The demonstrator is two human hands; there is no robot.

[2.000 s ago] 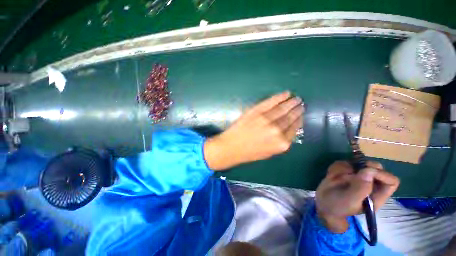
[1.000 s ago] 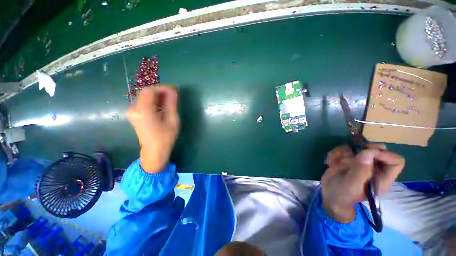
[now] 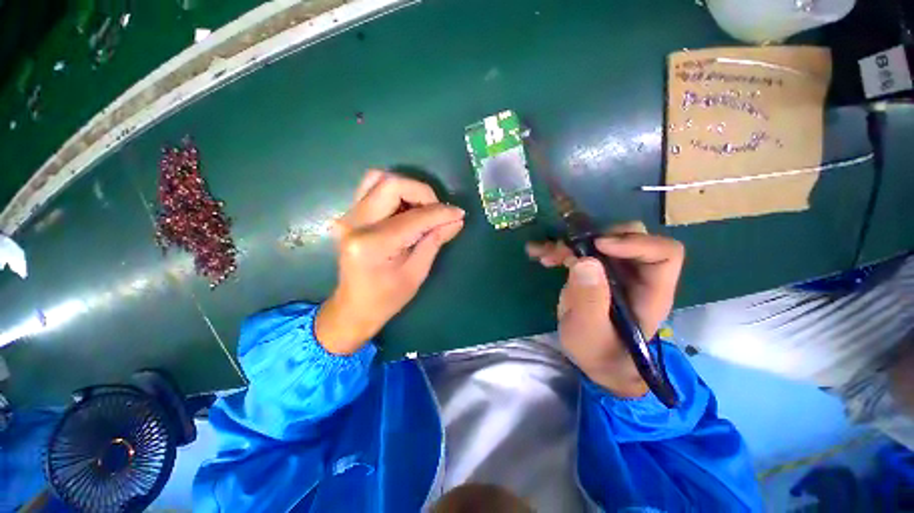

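Observation:
A green circuit board (image 3: 501,172) with a grey area and a white patch lies on the bench between my hands. My left hand (image 3: 389,248) is just left of it, thumb and fingertips pinched together; whether a small part is between them is too small to tell. My right hand (image 3: 616,301) holds the black soldering iron (image 3: 623,313) like a pen, its thin shaft pointing up and left beside the board's right edge. A heap of tiny dark red components (image 3: 192,212) lies at the left.
A tan cardboard pad (image 3: 744,135) with rows of tiny bits and a solder wire (image 3: 757,176) across it lies at the right. A white tub (image 3: 780,14) is cut off at the top. A black fan (image 3: 112,451) is lower left. A pale rail (image 3: 165,112) curves behind.
My left hand has moved from the red heap to the board's left side. My right hand has brought the iron left, close to the board. The camera view has shifted and turned.

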